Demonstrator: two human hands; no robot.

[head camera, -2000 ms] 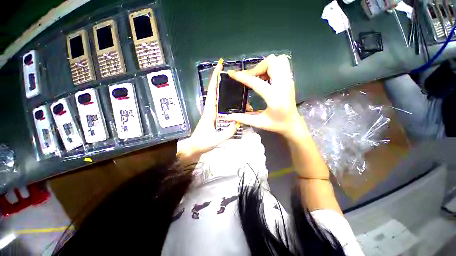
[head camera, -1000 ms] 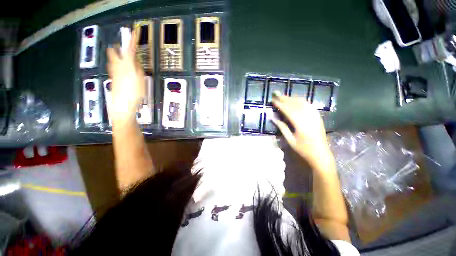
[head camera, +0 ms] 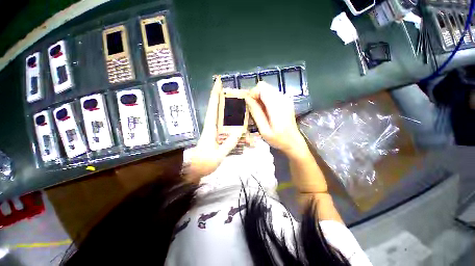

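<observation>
My left hand [head camera: 211,141] holds a gold keypad phone [head camera: 234,111] upright, its dark screen facing me, in front of the lens tray. My right hand [head camera: 275,115] is at the phone's upper right edge with bent fingers; whether it holds a lens or film cannot be told. The lens tray [head camera: 305,83] shows black-framed lenses behind my hands, partly hidden. The phone tray [head camera: 195,132] on the left has two gold phones [head camera: 119,54] face up at the upper right and several white-backed phones [head camera: 133,117] in the other pockets. One upper pocket is empty.
A carton [head camera: 388,179] with clear film waste [head camera: 354,135] is below the bench edge at right. A white crumpled piece [head camera: 344,28], a dark square frame [head camera: 377,53], a blue cable [head camera: 452,58] and more phones [head camera: 447,31] are at the upper right.
A second white-backed phone now lies in the upper row, and one gold phone has left the tray. My left hand has come back from the tray with a gold phone; my right hand has joined it.
</observation>
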